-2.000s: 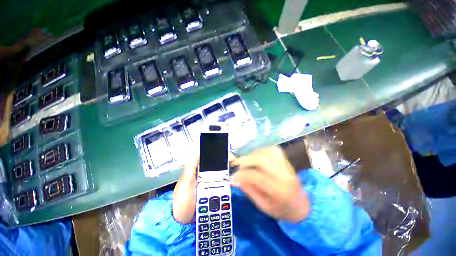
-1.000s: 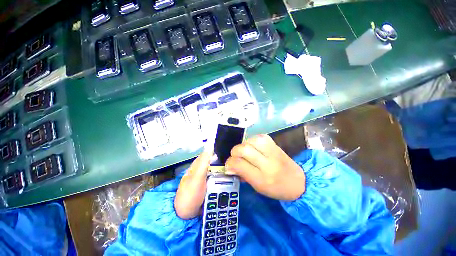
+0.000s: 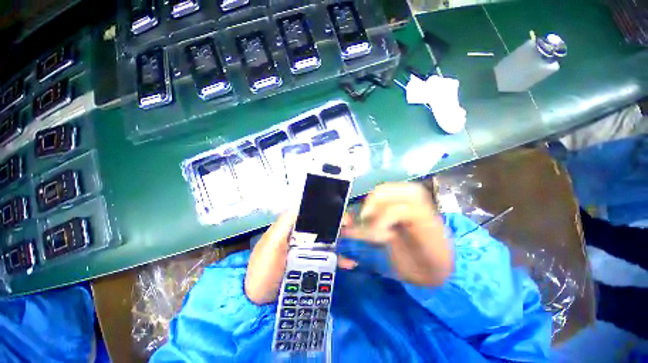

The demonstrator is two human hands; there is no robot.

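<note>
An open silver-white flip phone (image 3: 310,283) is held above the lap, with its black screen at the top and its keypad below. My left hand (image 3: 273,259) holds the phone from behind and at its left side; some fingertips show at the right side of the hinge. My right hand (image 3: 408,230) is blurred, just right of the screen and apart from it; its fingers are too blurred to tell whether they hold anything. The small clear-white lens tray (image 3: 201,205) with dark pieces lies behind the phone on the green bench.
A large clear tray (image 3: 146,131) holds dark phones at the back. Another phone tray (image 3: 106,234) is at left. A crumpled white cloth (image 3: 442,99) and a whitish bottle (image 3: 524,67) are at right. Cartons with clear plastic (image 3: 167,291) are below the bench edge (image 3: 135,273).
My right hand touched the lower screen area a second ago and has moved right, off the phone. The phone has shifted slightly left and down and still lies in my left hand.
</note>
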